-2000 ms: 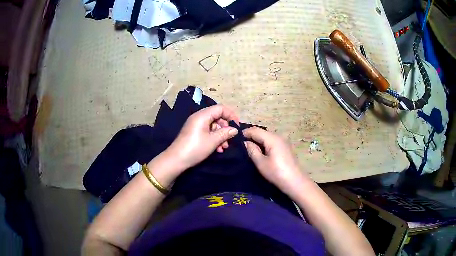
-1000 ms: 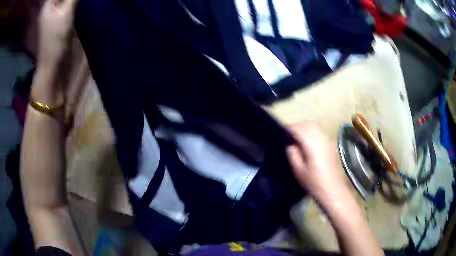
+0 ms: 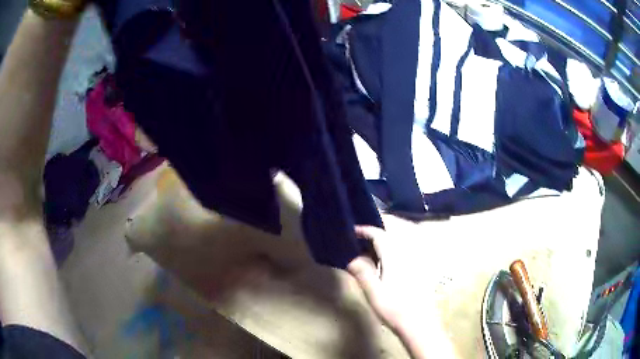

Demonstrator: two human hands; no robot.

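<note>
A large dark navy garment panel (image 3: 231, 105) hangs raised over the table, its top cut off by the picture's upper edge. My right hand (image 3: 375, 280) pinches its lower right corner. My left arm reaches up at the far left. Only the wrist with a gold bracelet and part of my left hand (image 3: 63, 5) show at the top edge, beside the cloth; the fingers are hidden, so its grip cannot be seen.
A navy and white garment bundle (image 3: 449, 105) lies at the far side of the table (image 3: 449, 259). The iron (image 3: 516, 315) with its wooden handle stands at lower right. Pink cloth (image 3: 112, 123) lies at left, red items (image 3: 600, 144) at far right.
The view has turned, so the iron sits lower and the bundle shows more fully. The panel has been lifted higher, with my left hand now mostly out at the top edge.
</note>
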